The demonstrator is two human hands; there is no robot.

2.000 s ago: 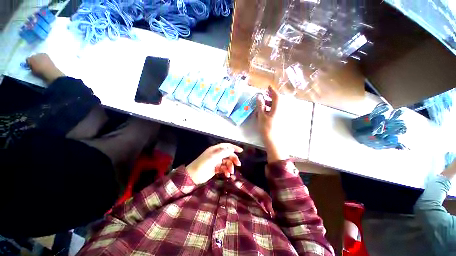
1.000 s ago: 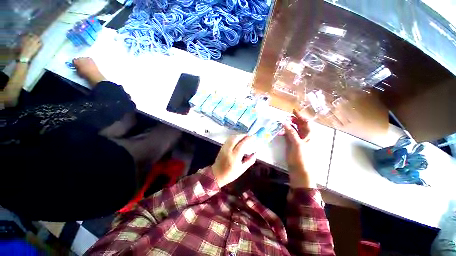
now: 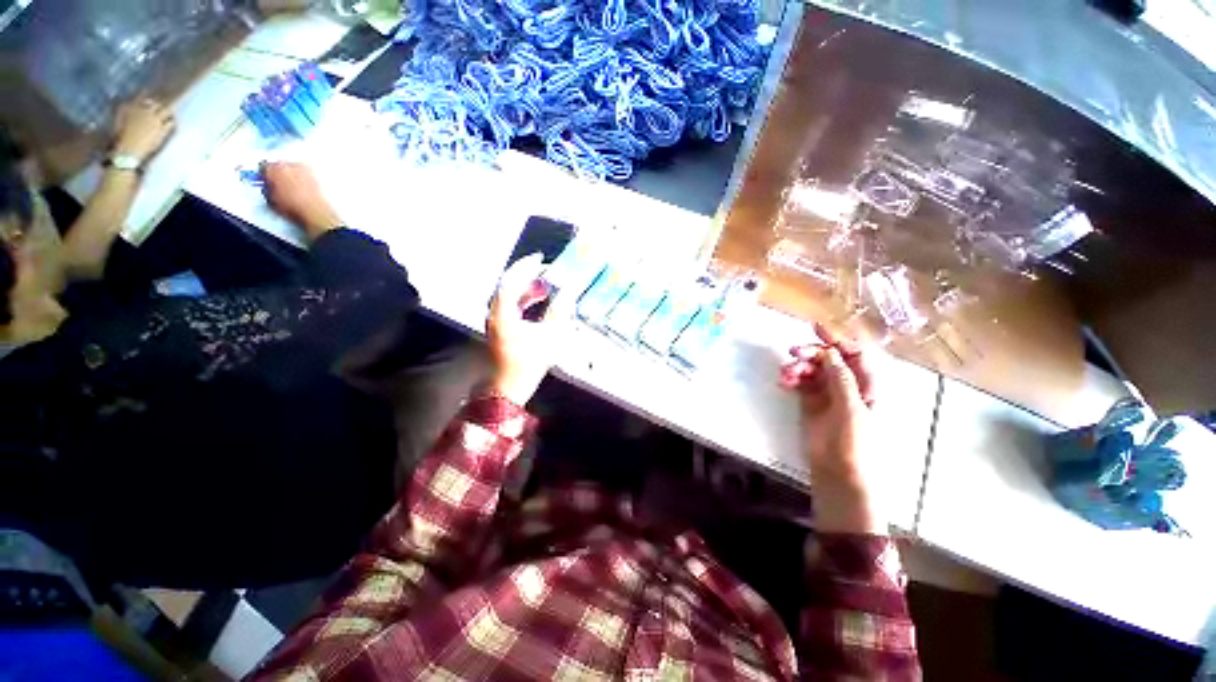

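Note:
Slim light-blue packs [image 3: 659, 325] stand in a slanting row on the white table. My left hand [image 3: 520, 327] is at the left end of the row, over the near part of the black phone [image 3: 543, 240]. Its fingertips are by the leftmost pack; glare hides whether they grip it. My right hand [image 3: 836, 384] is above the table, right of the row and in front of the carton. Its fingers are bent inward, and I cannot tell if anything small is between them.
A large open carton [image 3: 767, 193] with loose clear plastic boxes [image 3: 891, 296] stands behind my right hand. A teal-blue bundle clump [image 3: 1120, 469] lies at the right. A big blue cord heap [image 3: 587, 73] is at the back. Neighbours' hands [image 3: 296, 195] and blue packs [image 3: 286, 101] are at the left.
The pack held between both my hands a second ago is no longer seen between them. My left hand has moved left to the row's end; my right has drawn apart from it. The view has shifted.

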